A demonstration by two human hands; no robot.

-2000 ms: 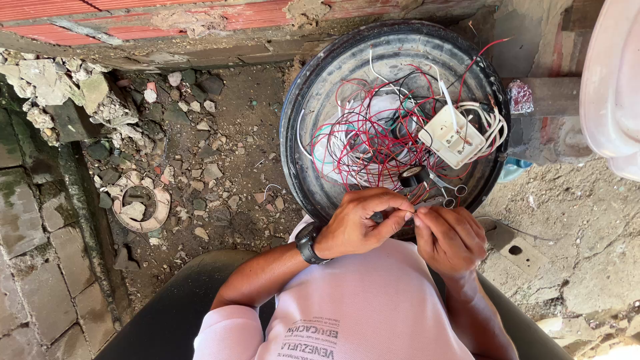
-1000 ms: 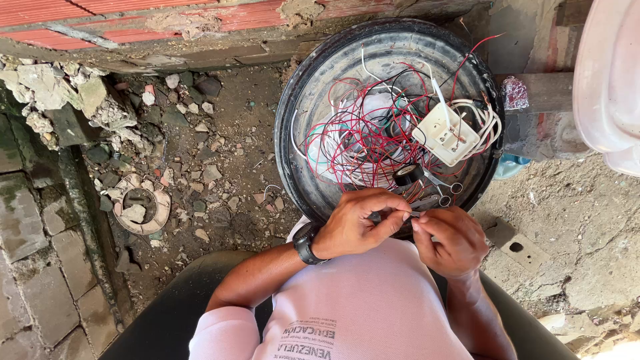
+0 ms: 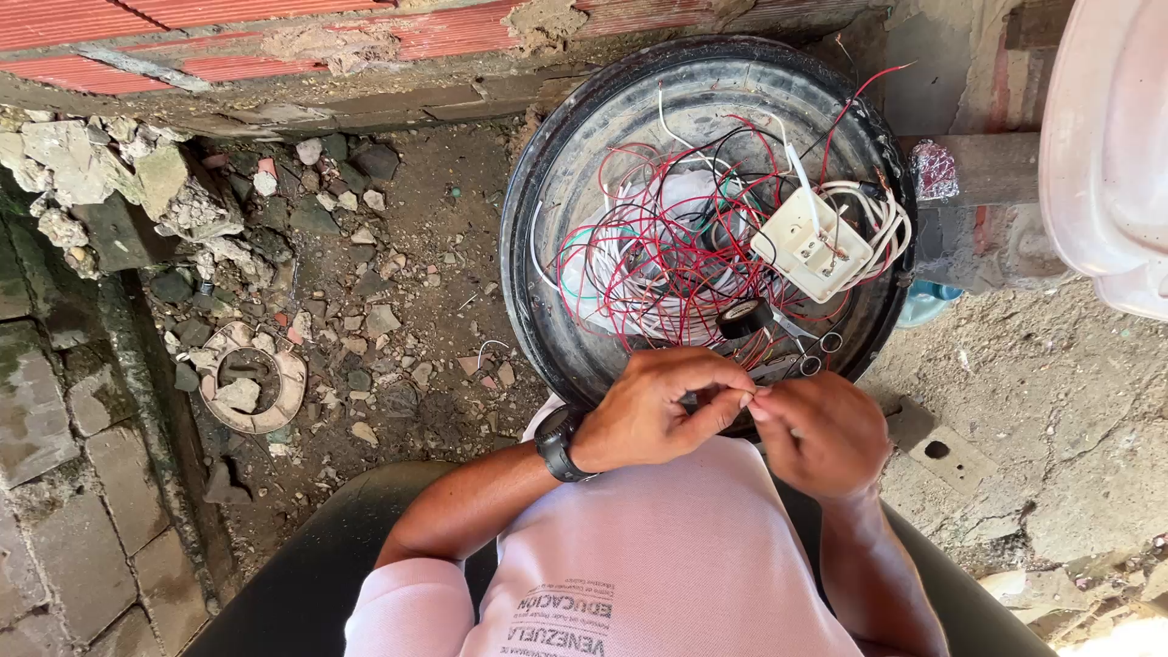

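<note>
My left hand (image 3: 671, 406), with a black watch at its wrist, pinches a tiny thin piece, perhaps a wire end, between thumb and forefinger. Against it, my right hand (image 3: 821, 433) closes its fingertips on the same small piece, which the fingers mostly hide. Just beyond both hands, a round black tray (image 3: 547, 338) holds tangled red, white, black and green wires (image 3: 657, 246). On the tangle's right lies an open cream electrical box (image 3: 794, 233) with a white cable. A roll of black tape (image 3: 744, 318) and metal scissors (image 3: 808, 345) lie near my fingers.
A brick wall (image 3: 438, 36) runs behind the tray. Rubble and a broken ring (image 3: 290, 388) lie on the ground to the left. At the upper right stands a pale plastic chair or similar object (image 3: 1104, 164). A flat plate with a hole (image 3: 954, 461) lies at the right.
Both hands stay together at the tray's near edge. The right hand's fingers have curled and turned a little; the left hand has hardly moved.
</note>
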